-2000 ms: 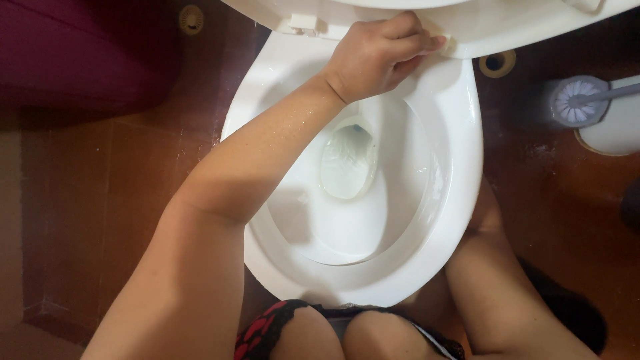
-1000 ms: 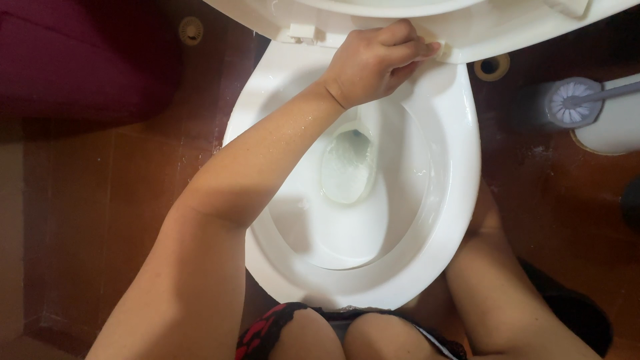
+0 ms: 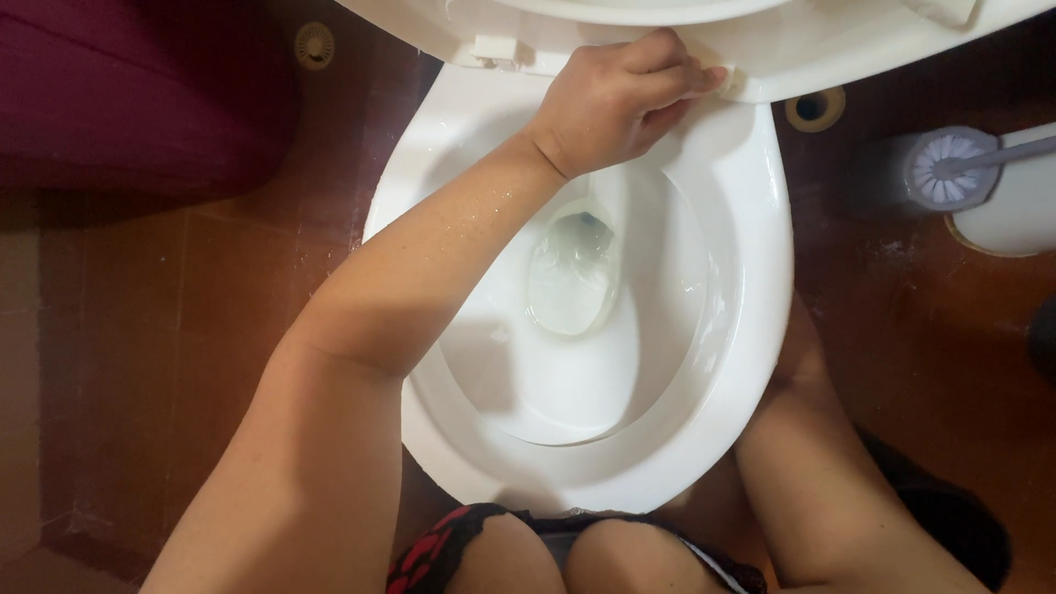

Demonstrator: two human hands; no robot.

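Note:
Across the white ceramic toilet bowl [image 3: 763,272] reaches my left arm from the lower left. My left hand [image 3: 631,99] is bent over the rear rim, its fingertips touching the right hinge [image 3: 730,81] of the raised cream toilet seat [image 3: 808,49]. Whether something small is pinched in the fingers cannot be told. The left hinge [image 3: 497,51] lies beyond the hand, to its left. Water [image 3: 573,272] stands in the bottom of the bowl, and droplets glisten on my forearm. My right hand is out of sight; a bare limb passes beside the bowl at the lower right.
A toilet brush [image 3: 949,169] sits in its holder on the right, beside a white round-edged object [image 3: 1019,194]. Dark maroon material [image 3: 132,91] fills the upper left. Round fittings [image 3: 314,45] are on the brown tiled floor [image 3: 239,289] at both sides behind the bowl.

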